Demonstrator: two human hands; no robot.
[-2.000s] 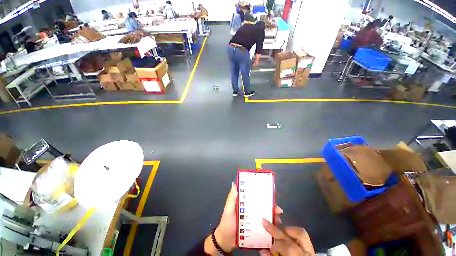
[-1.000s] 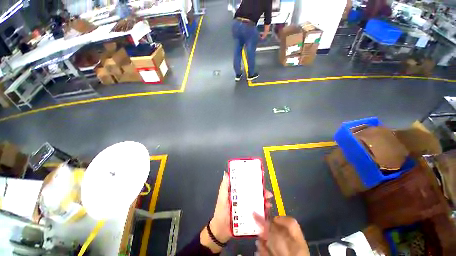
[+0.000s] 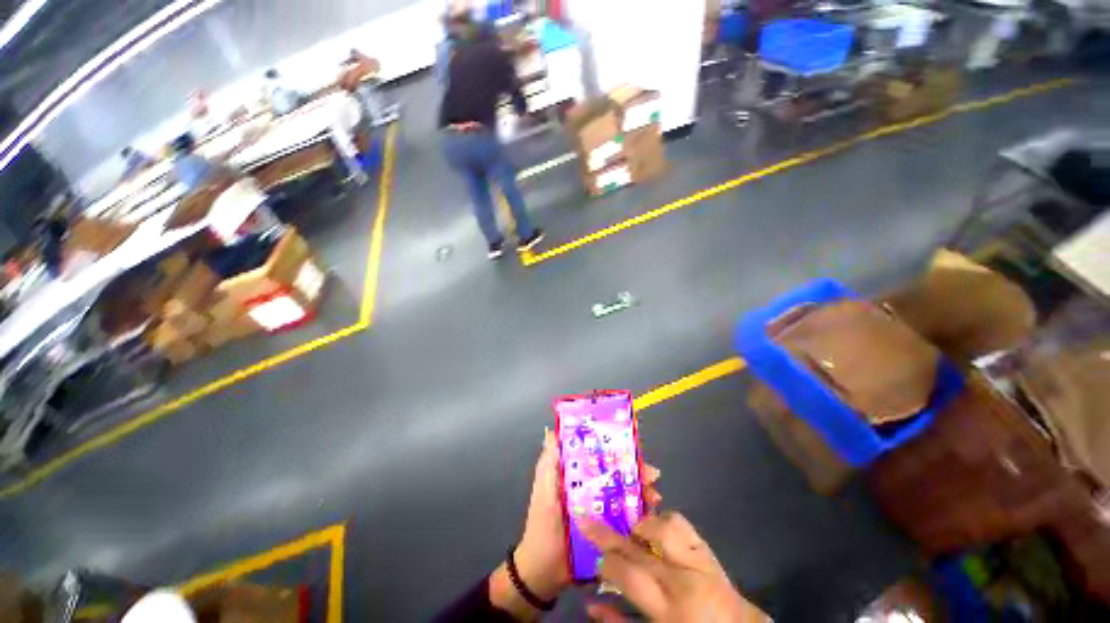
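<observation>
A smartphone (image 3: 601, 469) with a red case edge and a lit pink-purple screen of small icons is upright in front of me. My left hand (image 3: 543, 523) is shut around its left side and back, fingertips showing at the right edge, a dark bead bracelet on the wrist. My right hand (image 3: 670, 570) is over the lower part of the screen, fingers apart and slightly blurred, one fingertip at or just above the glass. It holds nothing that I can see.
A blue crate (image 3: 779, 365) with a brown bag (image 3: 858, 359) stands at the right, by a reddish-brown desk (image 3: 962, 481). A person (image 3: 485, 128) stands in the aisle beyond, near cardboard boxes (image 3: 617, 140). Yellow lines mark the grey floor. A white round thing is cut off at bottom left.
The phone screen has changed from a white list to a pink-purple icon screen. The view has tilted and turned, and the white disc has dropped mostly out of the picture.
</observation>
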